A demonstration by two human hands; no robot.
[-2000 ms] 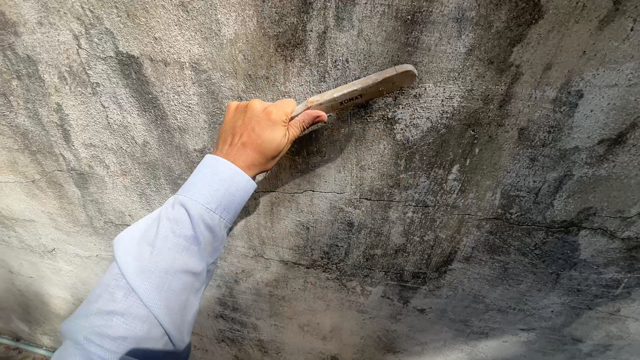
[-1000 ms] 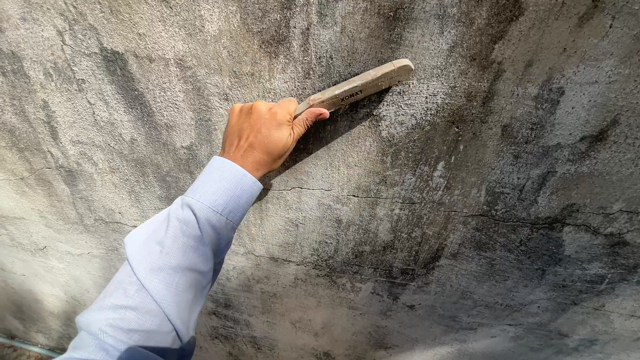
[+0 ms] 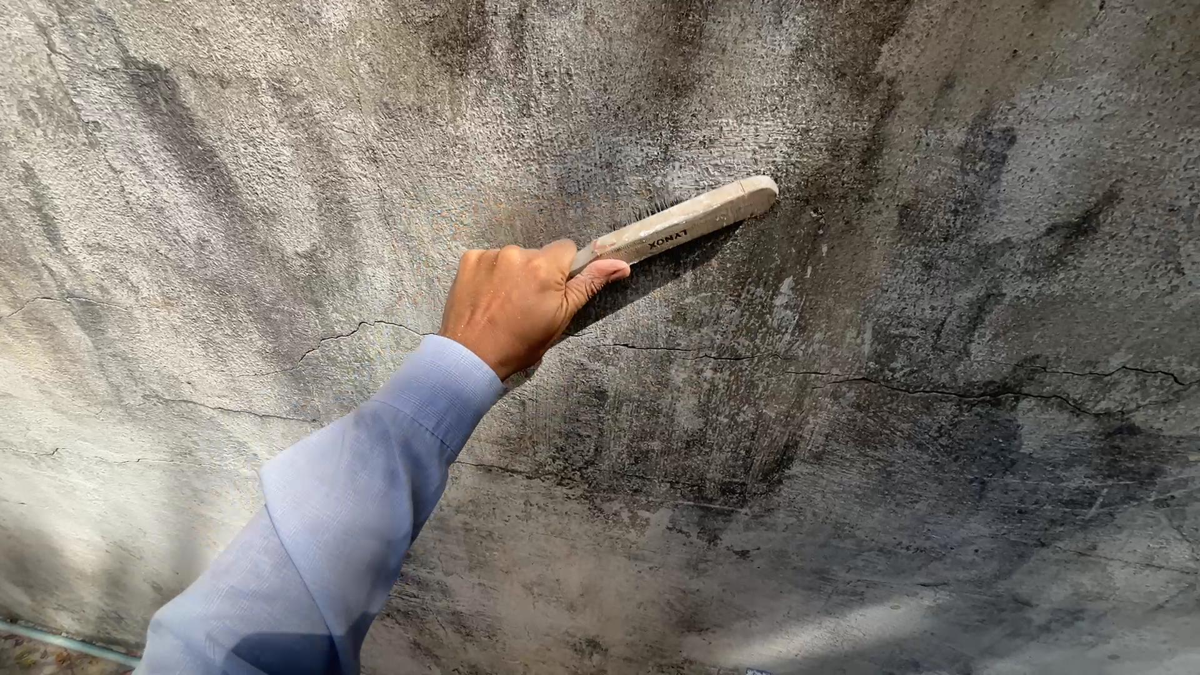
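Observation:
My left hand (image 3: 511,305) is closed around the handle of a wire brush (image 3: 694,220), its thumb lying along the lower side. The pale brush back bears the maker's name Lynox and slants up to the right. Dark bristles show along its upper edge, facing the stained, rough plaster wall (image 3: 656,422); most of them are hidden under the back. A shadow falls just below the brush. A light blue sleeve covers the arm, which reaches in from the lower left. My right hand is out of view.
Thin cracks (image 3: 937,389) run across the wall below and beside the brush. Dark stains streak the plaster, with sunlit and shaded patches. A pale green pipe or hose (image 3: 66,640) lies along the wall's foot at the lower left.
My left hand and the brush have moved down the wall, nearer to the long crack. The hand has kept its hold on the brush.

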